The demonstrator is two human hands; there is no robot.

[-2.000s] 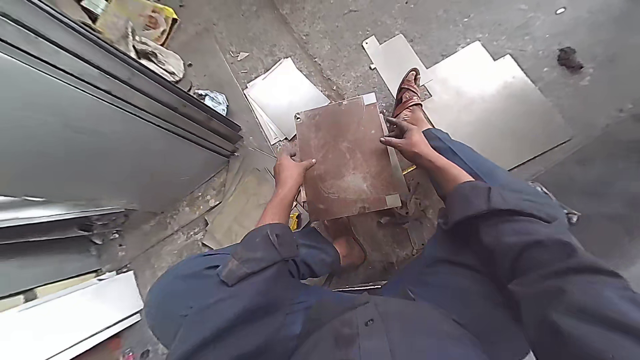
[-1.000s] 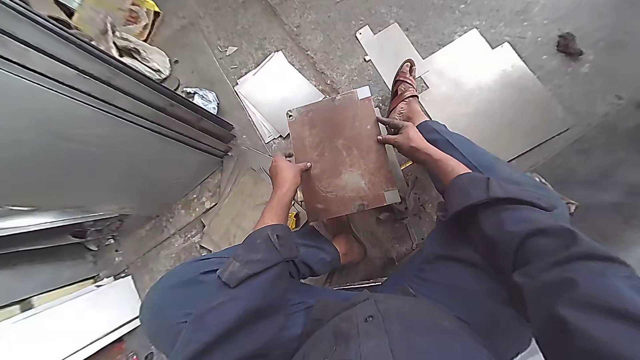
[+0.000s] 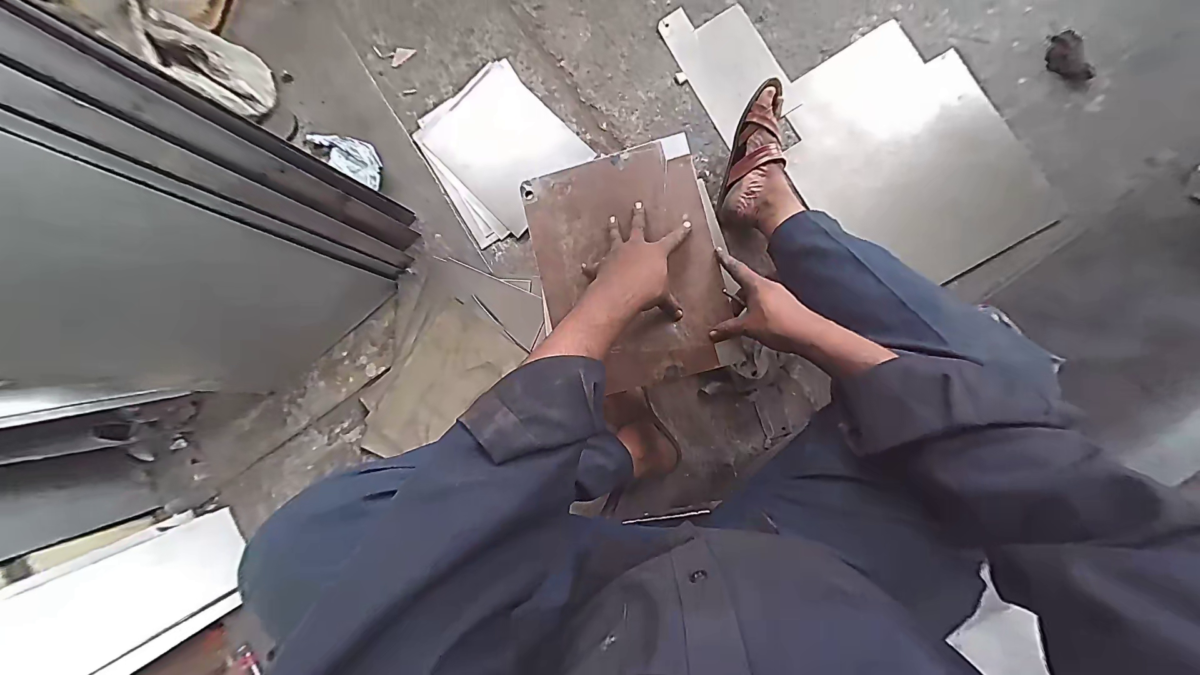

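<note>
A brown, scuffed rectangular plate (image 3: 586,220) lies between my feet, with a hole at its upper left corner and pale sheet edges showing at its upper right and right side. My left hand (image 3: 642,267) rests spread and flat on the middle of the plate. At the plate's right edge, my right hand (image 3: 759,305) has its thumb on the brown face and a finger along the side. Whether it grips the edge is hard to tell. What lies beneath the plate is mostly hidden.
Thin pale sheets (image 3: 516,141) lie on the floor beyond the plate. Larger metal sheets (image 3: 919,159) are at the right, beside my sandalled foot (image 3: 759,159). Large metal panels (image 3: 169,253) stand at the left, near a crumpled wrapper (image 3: 352,159). A dark lump (image 3: 1069,56) sits at upper right.
My left hand has moved from the plate's left edge onto the middle of its face, fingers spread. My right hand stays at the right edge, slightly lower along it.
</note>
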